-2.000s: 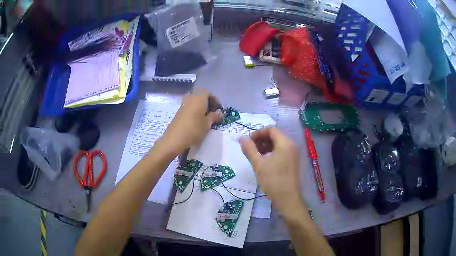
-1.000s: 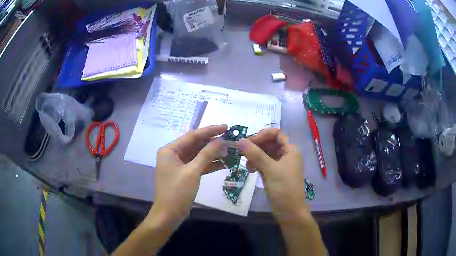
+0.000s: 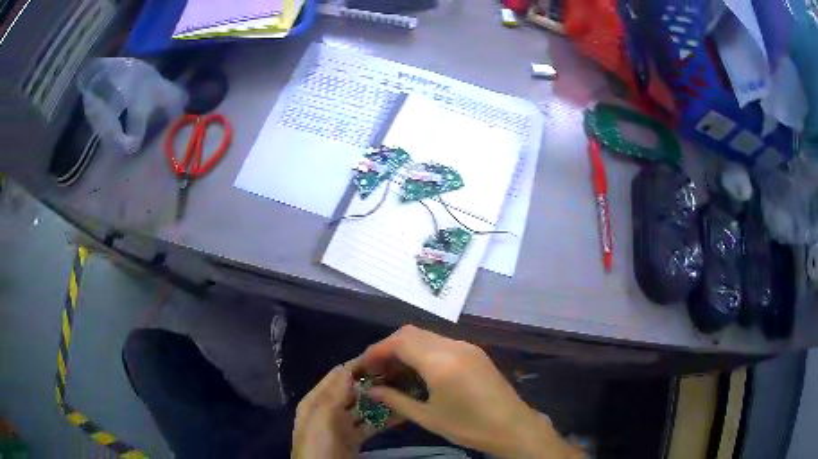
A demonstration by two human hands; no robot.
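A small green circuit board is held low in front of my lap, below the desk edge. My left hand holds it from the left side. My right hand reaches over it, with thumb and fingers on its upper part. Parts of the board are hidden by my fingers. Three more green circuit boards with whitish strips lie on the open notebook: one at left, one beside it and one lower right. Thin black wires curl from them.
Printed sheets lie under the notebook. Red-handled scissors and a clear bag are at left. A red pen, an oval green board and black moulded housings are at right. A blue tray is back left.
Both hands have moved from over the notebook down towards my lap with a board held between them. The view has tilted down, showing the notebook boards uncovered.
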